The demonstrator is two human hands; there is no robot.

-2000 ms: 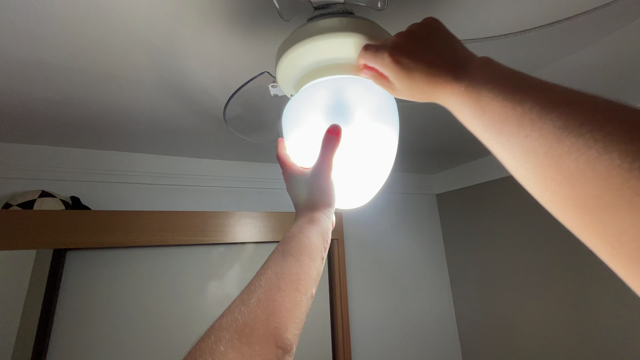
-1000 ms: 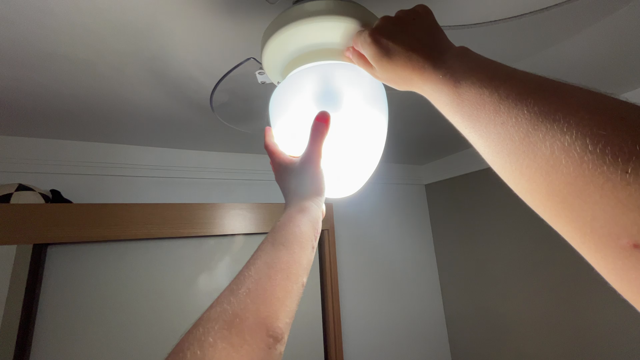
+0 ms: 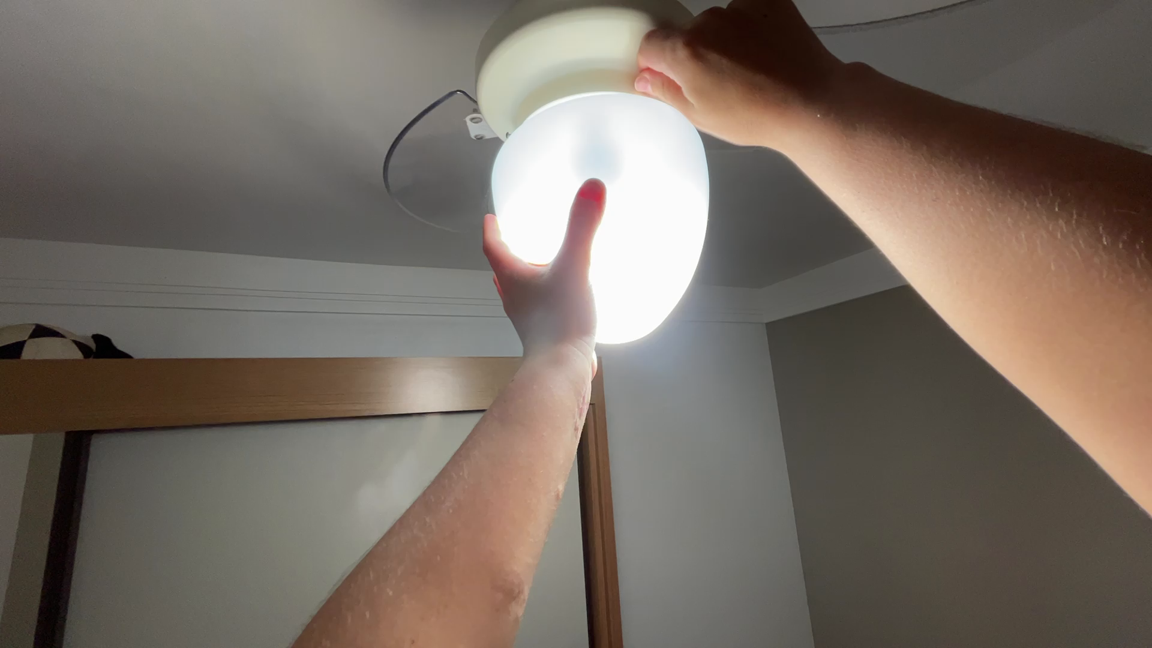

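A lit, white glass lampshade (image 3: pixel 652 225) hangs from a cream round fixture base (image 3: pixel 567 54) near the ceiling. My left hand (image 3: pixel 549 279) holds the shade from below left, thumb on its front and fingers around its left side. High on the right, my right hand (image 3: pixel 729 72) grips the side of the base with its fingers curled, just above the shade's rim. Its far fingers are partly hidden. The rim of the shade meets the underside of the base. A small white bracket (image 3: pixel 480 126) sticks out at the base's left.
Left of the lamp, a clear curved fan blade (image 3: pixel 387 162) shows its dark edge. Below stands a wardrobe with a wooden top frame (image 3: pixel 270 387) and pale door (image 3: pixel 270 540). A black and white patterned object (image 3: pixel 45 342) lies on top. A grey wall (image 3: pixel 972 468) is at right.
The view has shifted somewhat, so the top of the fixture is now cut off. Both hands keep their holds on the shade and base.
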